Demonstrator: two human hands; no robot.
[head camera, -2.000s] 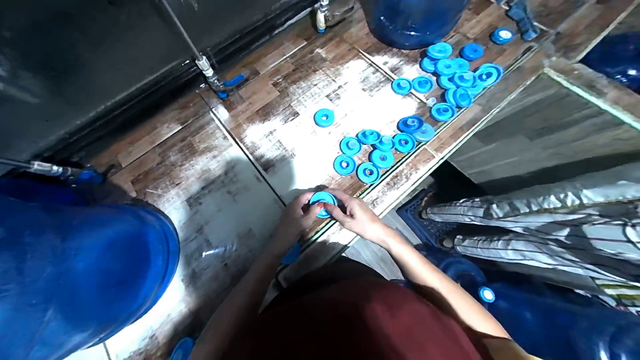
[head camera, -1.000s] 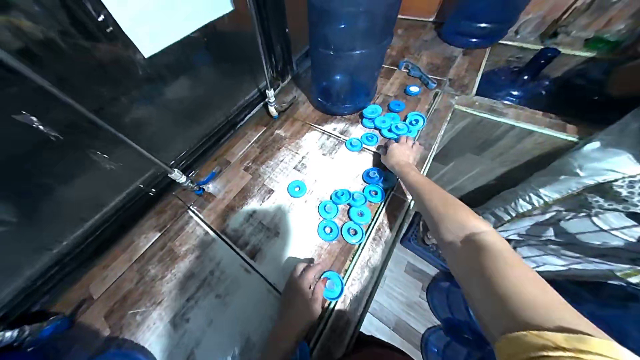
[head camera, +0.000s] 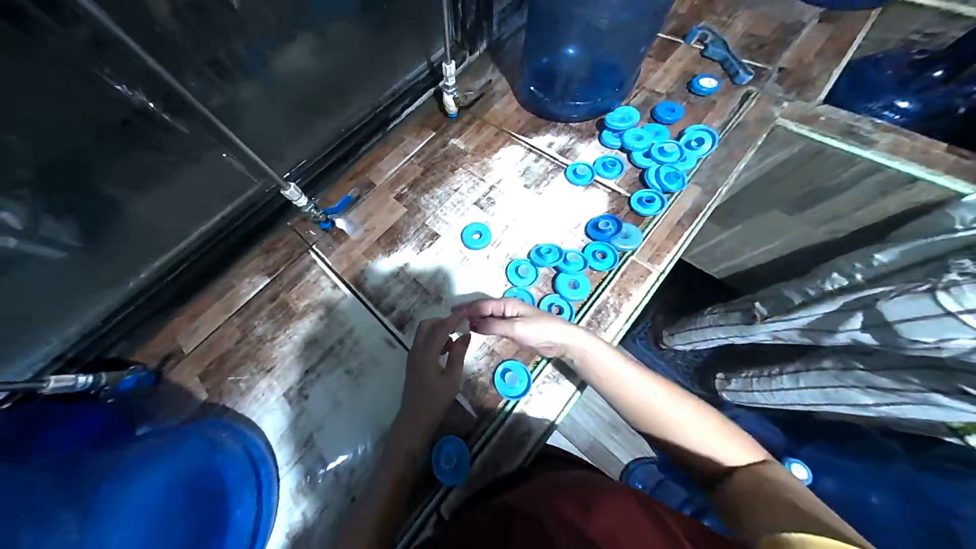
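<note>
Over the wood-patterned tiled counter (head camera: 381, 229), my left hand (head camera: 441, 351) and my right hand (head camera: 507, 319) meet at their fingertips. Whether something small sits between the fingers cannot be made out. Just below my right hand lies a blue plastic bottle cap (head camera: 512, 379) near the counter's edge. Another blue cap (head camera: 451, 460) rests beside my left forearm. Several caps, one of them (head camera: 572, 285), spread beyond my right hand, which partly covers the nearest. Farther back is a denser group of caps (head camera: 666, 152). One cap (head camera: 476, 235) lies apart, above my hands in the view.
A large blue water jug (head camera: 583, 61) stands at the back; a blue barrel-like container (head camera: 183, 488) fills the lower left. Pipes end in valves (head camera: 305, 204) along the dark panel. A blue tool (head camera: 720, 55) lies at the back right. Striped fabric (head camera: 839, 335) hangs at right.
My right hand has come back from the far group of caps to my left hand. The cap that was at my left hand now lies on the counter, apart from both hands.
</note>
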